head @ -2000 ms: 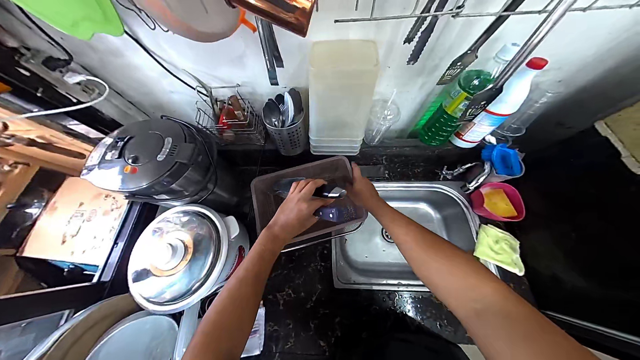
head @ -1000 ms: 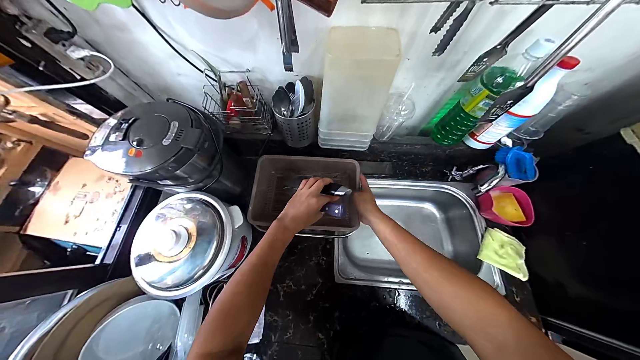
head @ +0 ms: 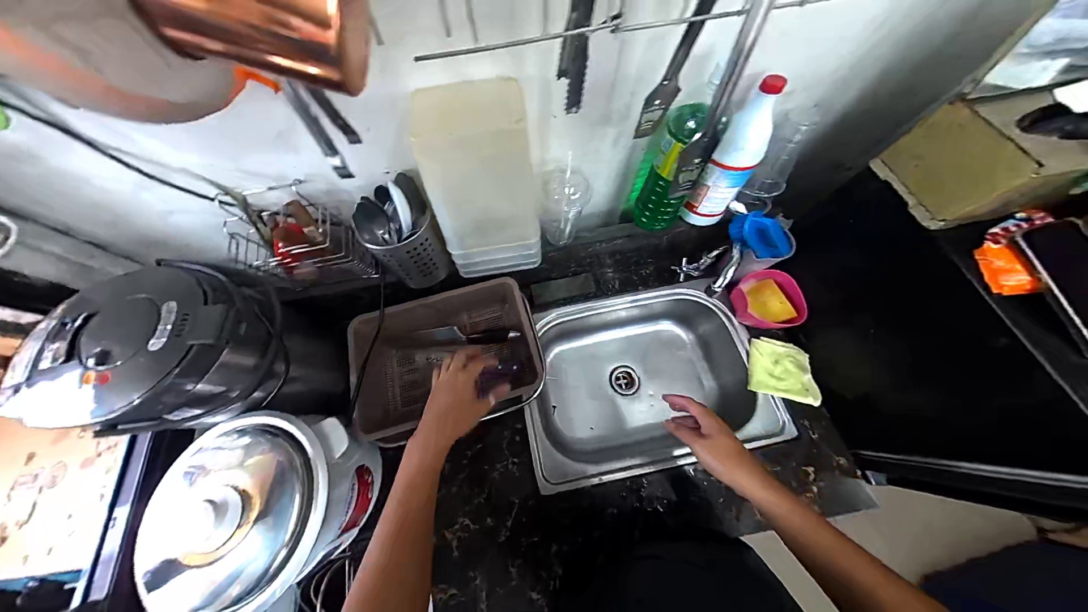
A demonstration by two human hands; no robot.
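My left hand point(head: 463, 391) reaches over the near right part of a brown plastic basket point(head: 367, 399), fingers partly spread beside a dark purple item point(head: 500, 376); whether it touches that item I cannot tell. A dark-handled utensil point(head: 489, 337) lies in the basket, behind the hand. Over the near right part of the stainless steel sink point(head: 586, 425) is my right hand point(head: 701, 432), with its fingers apart and nothing in them.
Left stand a rice cooker point(head: 127, 340) and a lidded pot point(head: 234, 510). Behind are a utensil holder point(head: 416, 251), stacked clear containers point(head: 476, 178), a green bottle point(head: 671, 178) and a white bottle point(head: 735, 161). A pink bowl with a sponge point(head: 769, 299) and a yellow-green cloth point(head: 782, 371) sit right of the sink.
My right hand has left the basket's right side and moved right, over the sink. My left hand has its fingers more spread. The view has shifted to the right.
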